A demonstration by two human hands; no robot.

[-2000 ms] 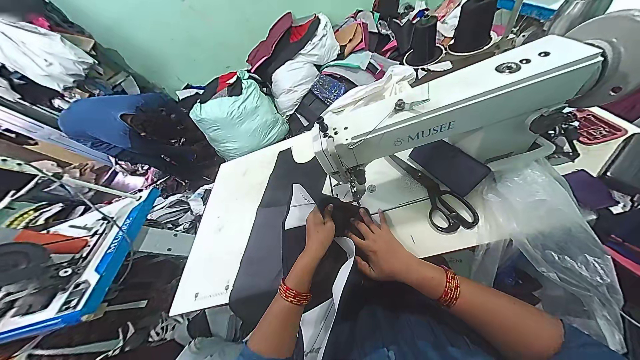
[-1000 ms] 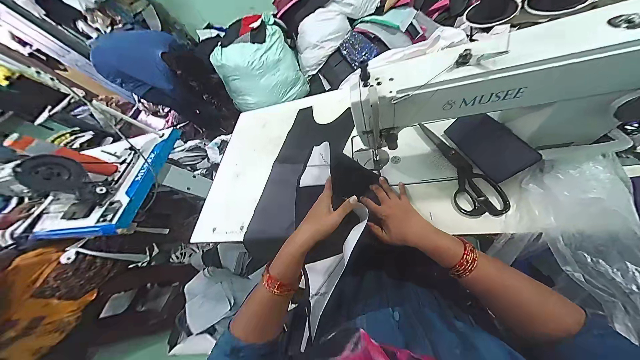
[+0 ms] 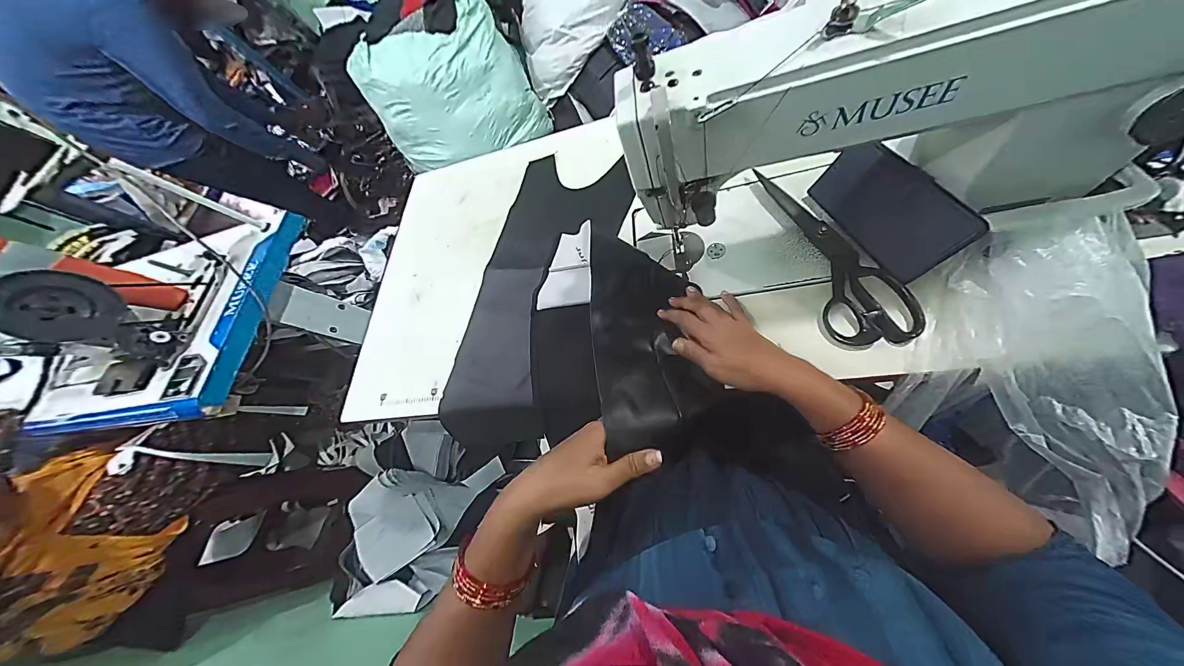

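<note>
Black fabric runs from my lap up to the needle area of a white Musee sewing machine. My left hand grips its lower left edge, thumb on top and fingers beneath. Just below the needle, my right hand lies on the fabric with fingers spread and pressing down. Dark grey cut fabric lies flat on the white table left of the needle, and a white piece with marks shows beside the black fabric. Whether the needle is in the cloth, I cannot tell.
Black-handled scissors and a dark flat item lie right of the needle, near clear plastic sheeting. Another machine on a blue-edged table stands at left. Beyond it a person bends over. A stuffed pale green bag sits behind the table.
My left hand has moved down from near the needle to the fabric's lower edge, and the black fabric is spread flatter. The person at left has risen somewhat. The view has shifted.
</note>
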